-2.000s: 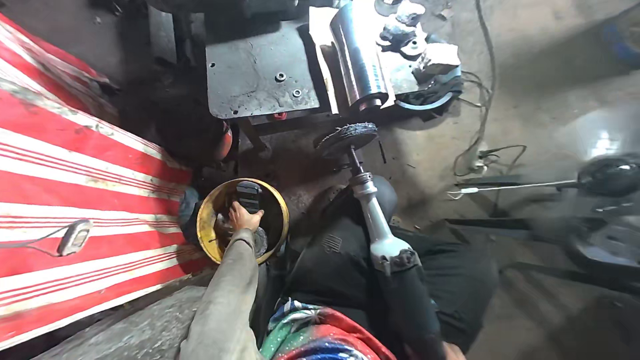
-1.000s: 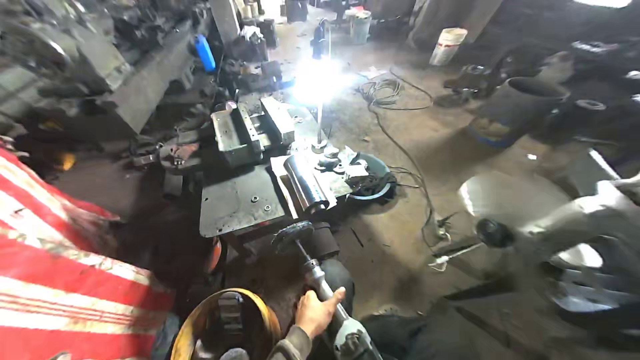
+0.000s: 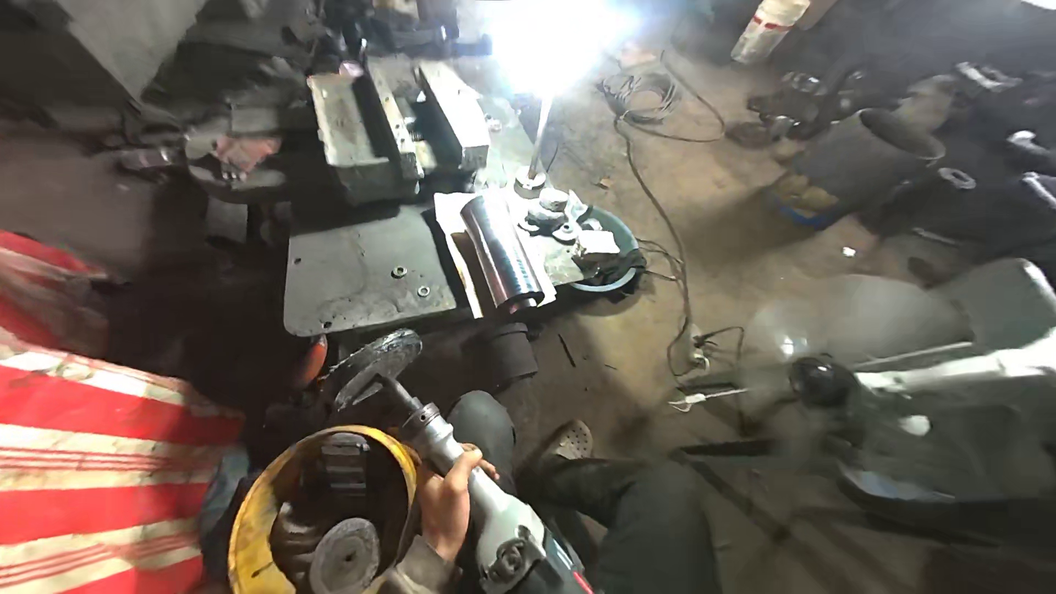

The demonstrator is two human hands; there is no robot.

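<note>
My left hand (image 3: 445,499) is wrapped around the grey front housing of a straight grinder (image 3: 499,516), just behind its metal collar. A dark, worn wheel (image 3: 375,367) is mounted on the grinder's spindle, pointing up and left, short of the steel table. My right hand is out of view, as is the tool's rear end. Left of my left hand stands a yellow-rimmed bucket (image 3: 247,528) with a ribbed dark block (image 3: 344,462) and a round grey disc (image 3: 345,557) inside. A shiny metal cylinder (image 3: 502,252) lies on paper on the table.
The steel table (image 3: 355,272) also bears a heavy machine vise (image 3: 404,124) and small parts. A very bright lamp (image 3: 557,37) glares behind. Cables (image 3: 660,206) run over the floor. At right is a fan (image 3: 825,379); red-striped cloth (image 3: 99,478) hangs at left.
My left hand has come out of the bucket, where it was two seconds ago, and onto the grinder. The grinder's wheel has moved left, toward the bucket. The view has shifted.
</note>
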